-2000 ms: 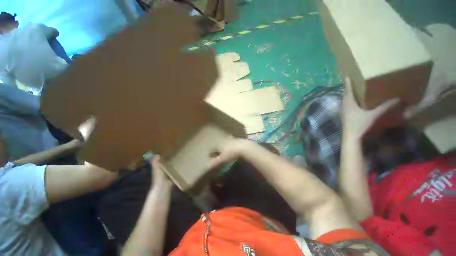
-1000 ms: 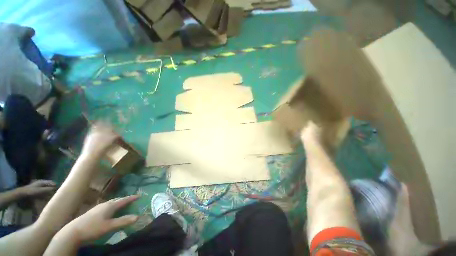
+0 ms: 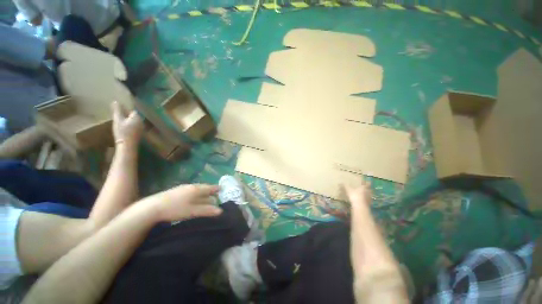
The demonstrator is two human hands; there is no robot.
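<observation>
A flat die-cut cardboard blank (image 3: pixel 315 119) lies on the green floor in front of me, its rounded flap at the far end. My right hand (image 3: pixel 356 191) is at the blank's near edge, with its fingertips over the board. It is blurred, so I cannot tell whether it grips the edge. My left hand (image 3: pixel 189 203) is open and empty above my left knee, short of the blank. A folded box (image 3: pixel 466 136) stands open on the floor at the right, its large lid panel up on its right side.
At the left, a neighbour's hand (image 3: pixel 126 126) is at an open box with a raised lid (image 3: pixel 92 71). Another open box (image 3: pixel 189 116) lies on the floor between it and the blank. My shoe (image 3: pixel 230 190) is near the blank. Checked cloth (image 3: pixel 490 274) shows at the lower right.
My right hand has let go of the folded box, now on the floor at the right, and moved to the blank. My left hand has left that box and stays open over my knee.
</observation>
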